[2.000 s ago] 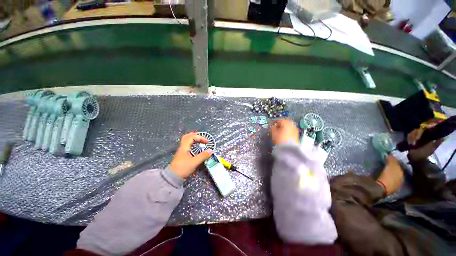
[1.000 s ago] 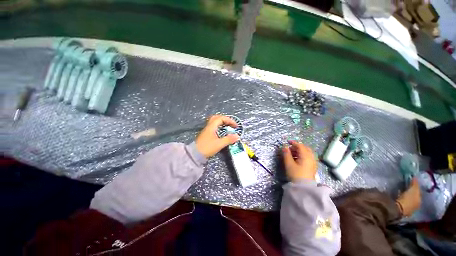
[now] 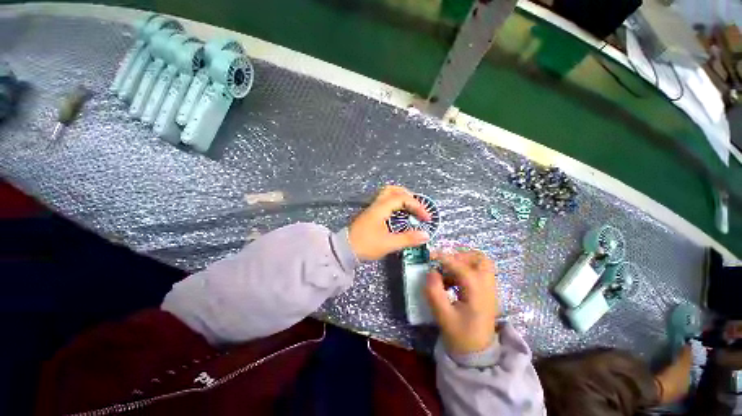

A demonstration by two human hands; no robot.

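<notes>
A mint-green handheld fan (image 3: 417, 288) lies in front of me, its round grille head up and its whitish handle pointing towards me. My left hand (image 3: 390, 225) grips the fan head between thumb and fingers. My right hand (image 3: 465, 296) is at the neck, with thumb and forefinger pinched close to the handle's top end. Something tiny and dark shows at those fingertips, too small to name. The yellow screwdriver is not visible now.
Grouped fans (image 3: 181, 85) lie at the upper left, two more fans (image 3: 579, 280) at the right. A metal fittings pile (image 3: 547, 187) and small green pieces (image 3: 521, 207) lie near the belt (image 3: 569, 89). A second driver (image 3: 70, 110) lies far left. A neighbour's hand (image 3: 674, 375) holds a fan at lower right.
My right hand has moved from the small parts pile back to the fan's neck. My left hand keeps its hold on the fan head. The view has tilted and shifted.
</notes>
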